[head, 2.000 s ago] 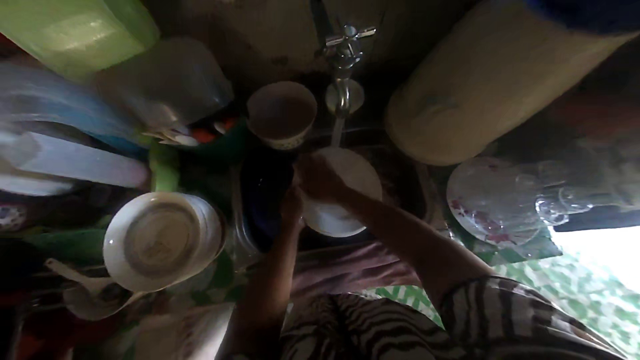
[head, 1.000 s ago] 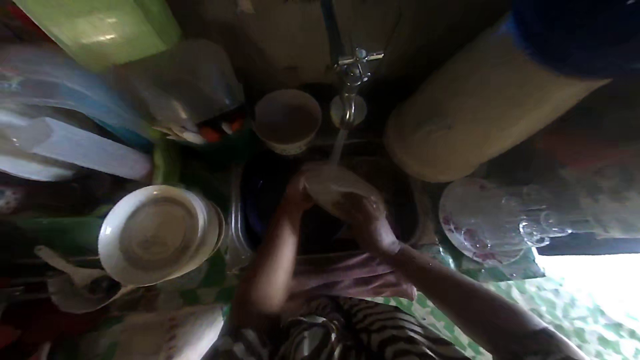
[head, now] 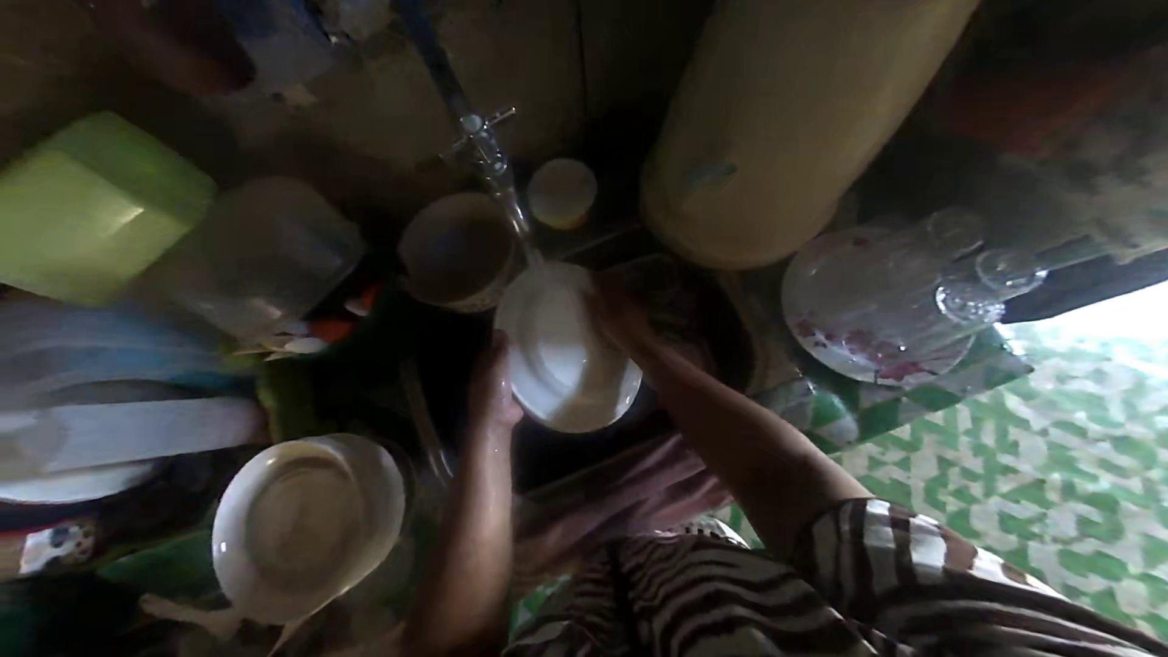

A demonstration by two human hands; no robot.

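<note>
A white plate is tilted under the metal faucet, whose stream of water meets its upper edge. My left hand grips the plate's left rim, thumb up. On the upper right side, my right hand lies against the plate; its fingers are dim and partly hidden, so whether it grips the rim or rubs the surface is unclear. Below the plate is the dark sink. Behind it stands a bowl, with a small white round container beside the faucet.
Stacked white bowls sit at the left. A large cream cylindrical container stands behind right. Glasses rest by a floral plate at the right. A green container is at the upper left, and a pinkish cloth lies along the sink's front edge.
The plate has turned so its inner face shows under the water. My right hand has moved from its lower right side to its upper right side. The view has shifted.
</note>
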